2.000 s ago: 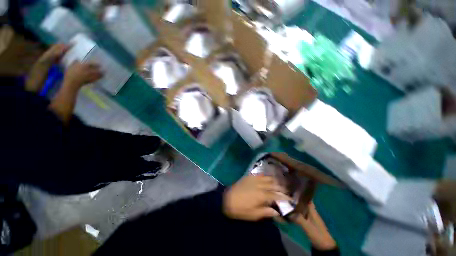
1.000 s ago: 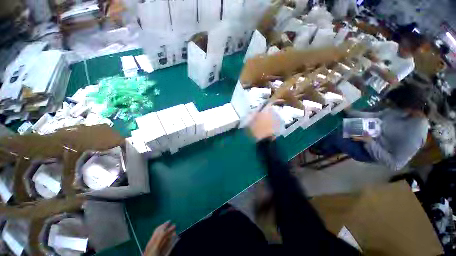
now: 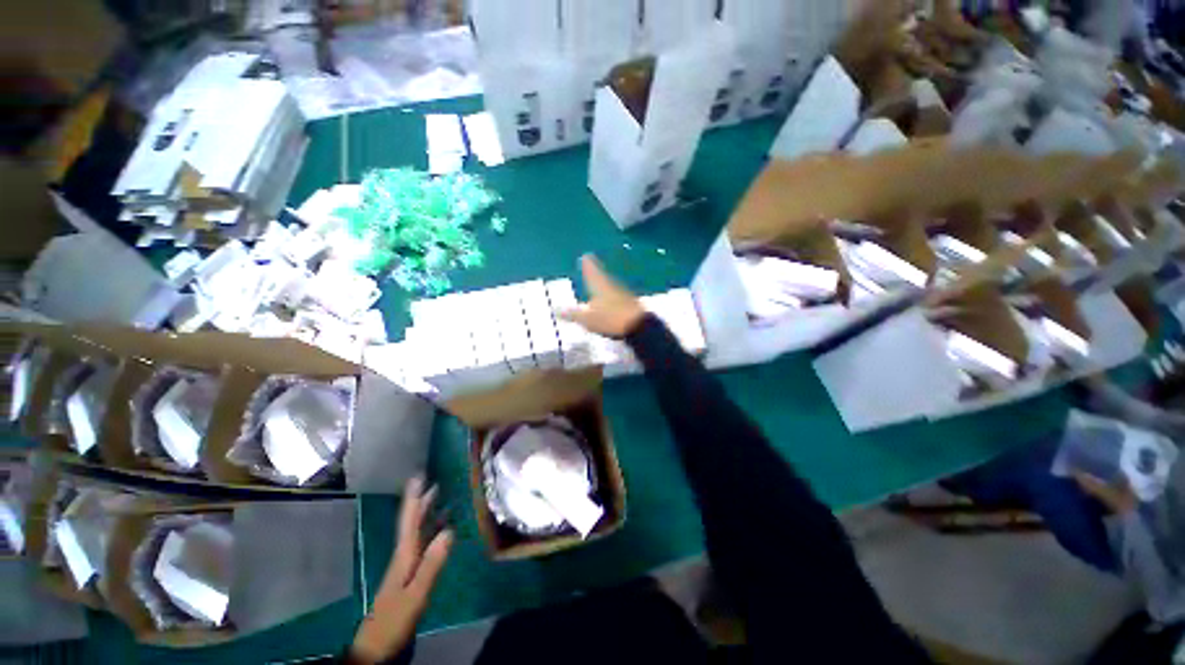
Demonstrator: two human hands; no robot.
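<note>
An open retail box [image 3: 548,483], brown inside, stands on the green mat in front of me. It holds a shiny wrapped product with a white slip on top. My left hand [image 3: 411,565] is open and empty, left of this box, near the box row. My right hand [image 3: 606,307] is over the row of small white accessory boxes [image 3: 487,331], behind the open box. Its fingers are spread and I see nothing held in it. The row runs left to right and the hand covers part of it.
Open filled retail boxes [image 3: 293,429] stand at left, and more [image 3: 832,266] at right. A green heap [image 3: 422,221] and white packets [image 3: 280,292] lie beyond. Flat cartons [image 3: 215,143] are stacked far left. Closed white boxes [image 3: 552,72] stand at the back. A person's arm and printed packet show at right.
An open retail box with a wrapped product now stands between my hands. My right hand has moved from the right-hand boxes to the accessory row. The view has shifted right to left.
</note>
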